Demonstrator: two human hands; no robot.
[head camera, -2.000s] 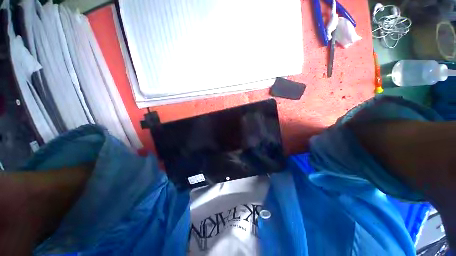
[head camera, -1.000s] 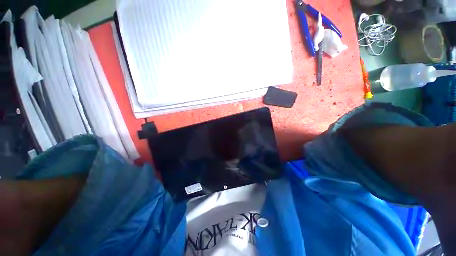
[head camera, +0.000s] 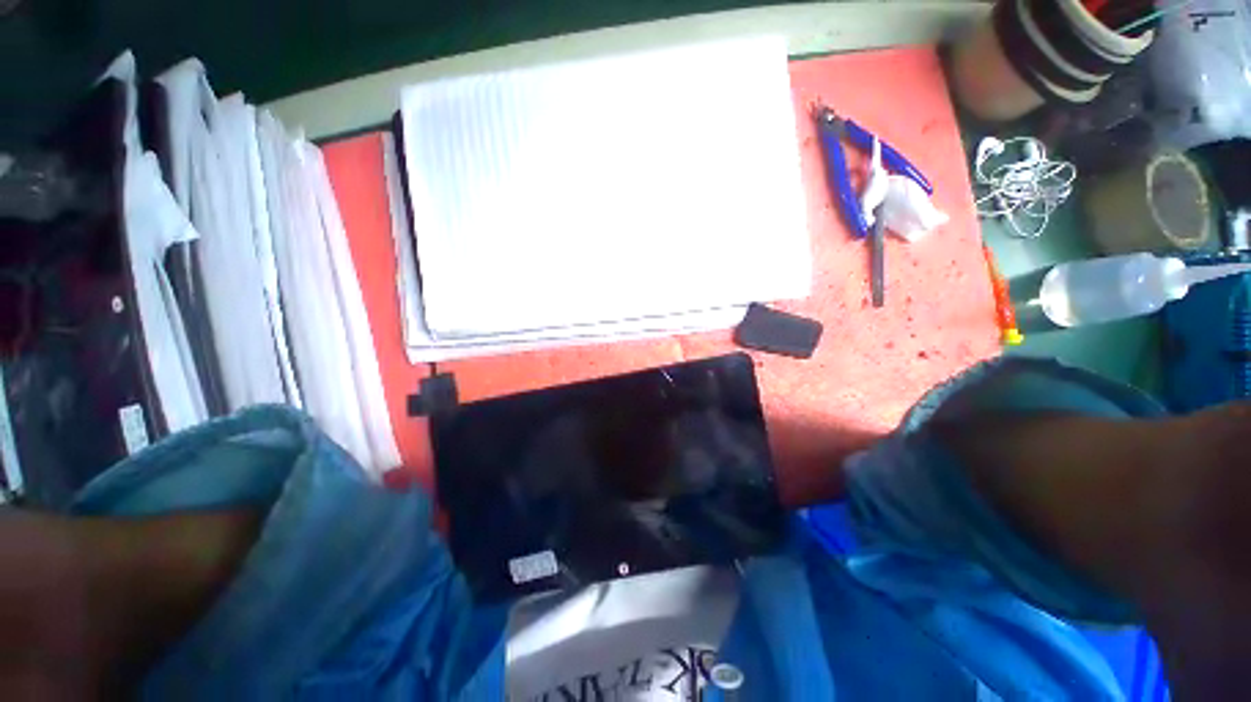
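Note:
A glossy black tablet screen assembly (head camera: 617, 473) lies at the near edge of the worn red-orange mat (head camera: 878, 370), against my front. A small white label (head camera: 534, 565) and a small round dot are on its near border. A small black tab (head camera: 434, 396) sticks out at its upper left corner. My two forearms with rolled blue sleeves come in from the left and right edges. Neither of my hands shows; they are out of the picture.
White sheets (head camera: 604, 206) lie behind the screen, a black piece (head camera: 779, 331) by their corner. Stacked screens with white interleaves (head camera: 254, 247) stand left. Right are blue cutters (head camera: 847, 192), a dark stick (head camera: 878, 268), screwdriver (head camera: 1003, 295), bottle (head camera: 1111, 291), tape roll (head camera: 1177, 199), white cord (head camera: 1026, 188) and tool cup (head camera: 1029, 55).
The view has tilted up, so the mat, sheets and screen sit lower in the picture and the tool cup shows at the top right. The screen and my forearms look otherwise unchanged.

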